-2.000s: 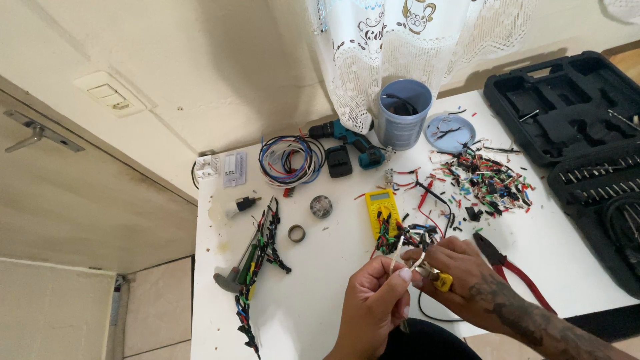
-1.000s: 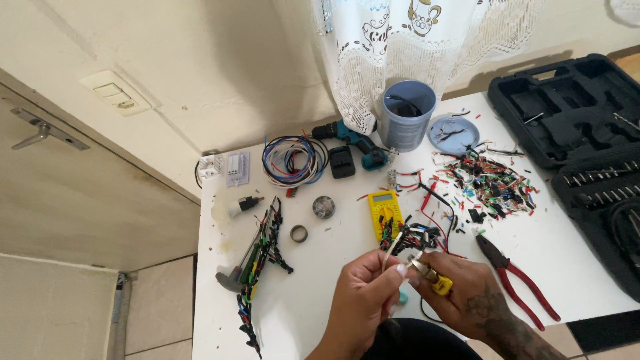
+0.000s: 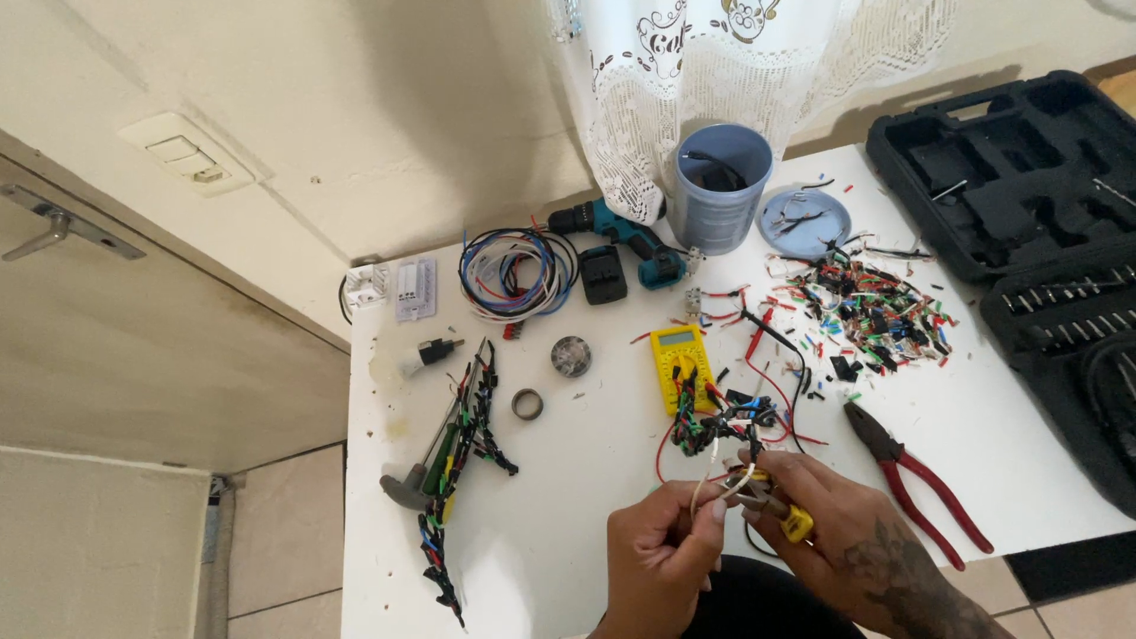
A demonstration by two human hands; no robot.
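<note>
My left hand (image 3: 666,541) pinches a whitish wire (image 3: 707,470) between thumb and forefinger near the table's front edge. In my right hand (image 3: 821,524) are small yellow-handled pliers or cutters (image 3: 796,522), their metal jaws at the whitish wire close to my left fingertips. Whether the jaws are closed on it I cannot tell. The wire runs up to a taped bundle of coloured wires (image 3: 697,422), which lies against a yellow multimeter (image 3: 682,364). Red-handled pliers (image 3: 919,484) lie right of my right hand.
Cut wire scraps (image 3: 874,311) lie beside a blue lid (image 3: 805,222) and a blue tub (image 3: 723,191). An open black tool case (image 3: 1003,177) is at right. Further left are a cordless drill (image 3: 621,226), coiled wires (image 3: 517,275), a taped wire harness (image 3: 448,479) and a metal ring (image 3: 527,405).
Both hands stay together at the whitish wire. Since the earliest frame, my right hand and forearm have shifted and now leave more of the red-handled pliers in view.
</note>
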